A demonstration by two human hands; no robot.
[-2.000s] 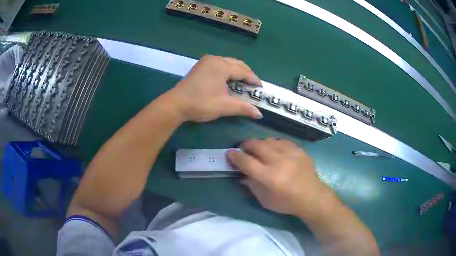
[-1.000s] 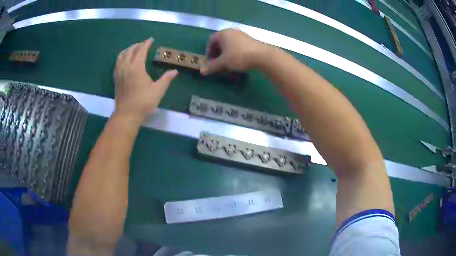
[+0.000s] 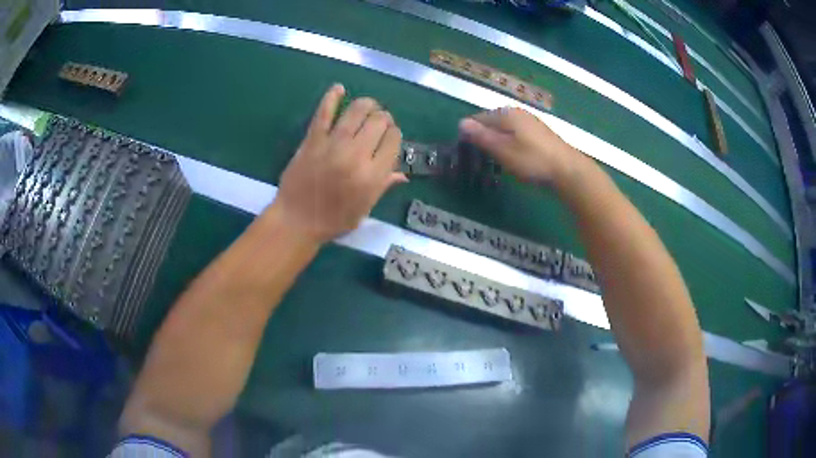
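Observation:
A dark grey fixture bar with cavities lies across the green surface. My left hand is around its left end, thumb in front, hiding that end. My right hand is over its right part, fingers curled and blurred; whether they grip it cannot be told. Below, another notched fixture bar lies along the silver strip, with a further bar at its right end. A thicker bar block lies in front of them. A silver-white cover plate lies flat nearest me.
Stacked fixture bars stand at left, above a blue plastic bin. A brass-coloured block lies beyond my hands, with a small one at far left and another at far right. Pointed silver tools lie at right.
The brass-coloured block my right hand held now lies farther back, released. Both hands are now at a dark fixture bar. The cover plate and front bars remain on the surface.

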